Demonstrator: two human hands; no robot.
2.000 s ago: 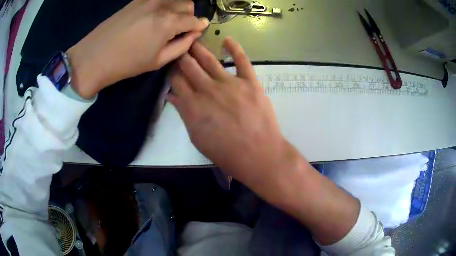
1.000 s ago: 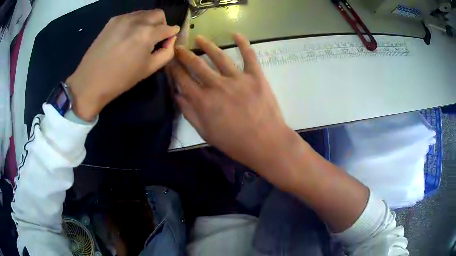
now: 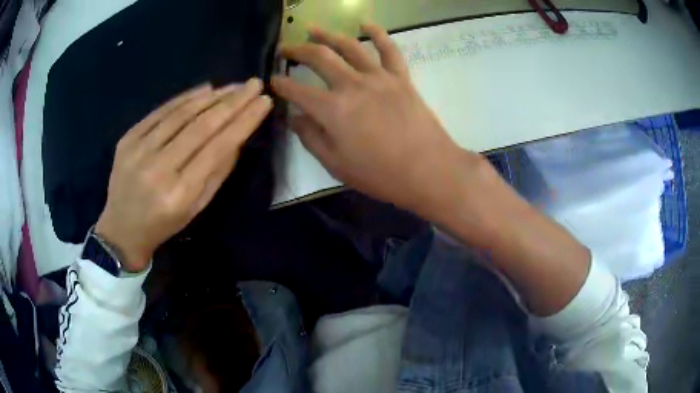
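Observation:
A large black fabric panel [image 3: 146,69] with rounded corners lies on the left of the machine table and hangs over its front edge. My left hand [image 3: 180,157] lies flat on it, fingers together, fingertips at the panel's right edge. My right hand [image 3: 361,111] is at the same edge from the right, its thumb and index finger on the edge and the other fingers spread. Whether the fingertips pinch the fabric is hard to tell. The machine bed [image 3: 430,14] shows at the top; the needle area is out of view.
Red-handled snips [image 3: 550,17] lie at the top right, cut off by the picture edge. A printed ruler [image 3: 506,40] runs along the white table [image 3: 553,92]. A blue basket [image 3: 672,184] with white sheets [image 3: 606,199] stands below right. A fan [image 3: 146,374] is at lower left.
The view has shifted, so machine and snips sit higher. More of the black panel shows at left. My left hand has gone from pinching at the edge to lying flat, lower along it.

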